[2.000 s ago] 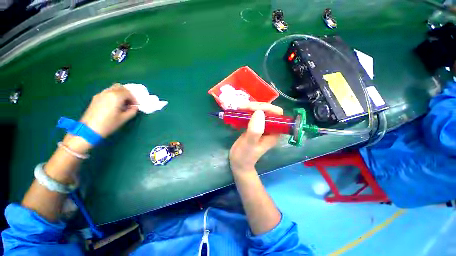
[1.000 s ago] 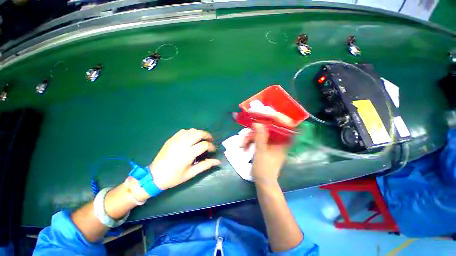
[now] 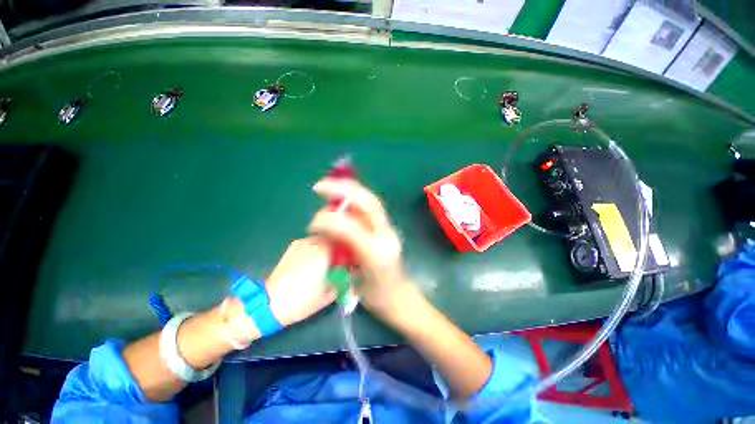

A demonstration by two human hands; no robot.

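My right hand (image 3: 364, 240) is shut on the red syringe (image 3: 342, 172), blurred by motion. The syringe stands tip away from me, with its green cap (image 3: 339, 281) toward me and a clear hose (image 3: 352, 335) running from it. My left hand (image 3: 302, 277) is against the cap end, partly behind my right hand; its fingertips are hidden, so I cannot tell whether it holds anything. No assembly shows in either hand. A blue strap (image 3: 257, 305) is on my left wrist.
A red bin (image 3: 506, 214) with white tissue (image 3: 460, 207) stands right of my hands. The black controller (image 3: 589, 187) is beyond it. Several small round assemblies (image 3: 266, 98) lie along the far side of the green bench. Another person's blue sleeve (image 3: 695, 331) is at the right.
The syringe has moved left, away from the bin, and turned from sideways to pointing away from me. My left hand has come against it. The near assembly and the tissue on the bench no longer show.
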